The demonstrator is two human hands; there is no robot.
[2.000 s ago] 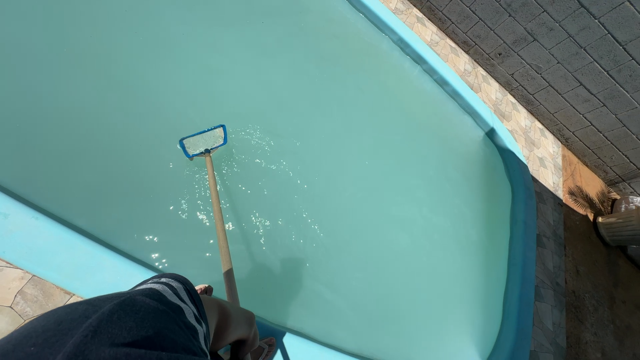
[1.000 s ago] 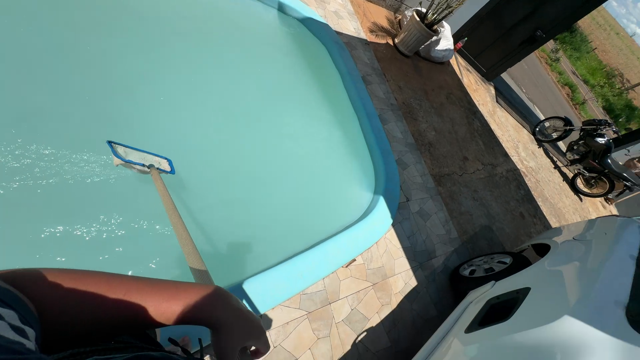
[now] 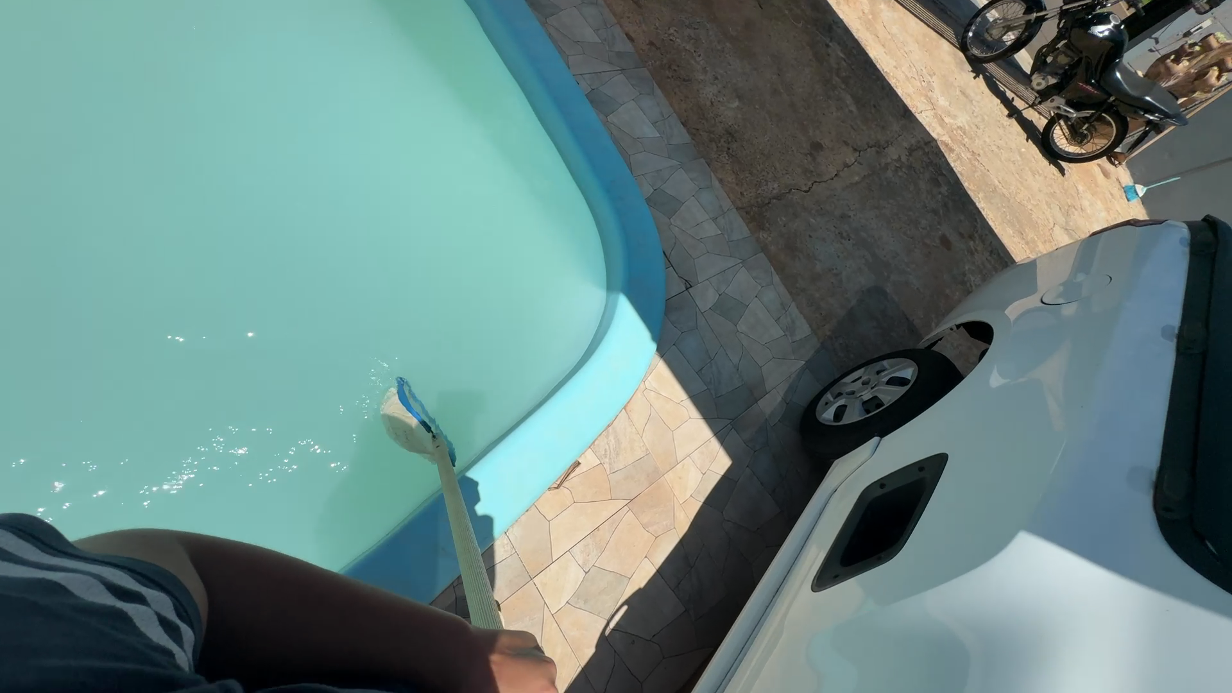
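Note:
My left hand (image 3: pixel 520 662) is at the bottom centre, closed around the pale pole (image 3: pixel 464 539) of a pool skimmer net. The forearm reaches in from the lower left, below a dark sleeve with light stripes. At the pole's far end, the skimmer's blue frame and pale mesh bag (image 3: pixel 408 423) appear turned on edge, close to the pool's near wall; whether the mesh touches the water is unclear. Pale green water fills the swimming pool, which has a blue rim (image 3: pixel 577 385). My right hand is out of view.
Irregular stone paving (image 3: pixel 616 491) borders the pool. A white vehicle (image 3: pixel 1039 462) stands at the right, its wheel (image 3: pixel 866 395) near the paving. Beyond a cracked concrete strip (image 3: pixel 799 125), a black motorcycle (image 3: pixel 1088 77) is parked at the upper right, with a small blue broom (image 3: pixel 1136 192) near it.
The view has swung far right, towards the pool's corner and the vehicle. The skimmer net, flat and wide to view earlier, is now turned on edge and close to the rim.

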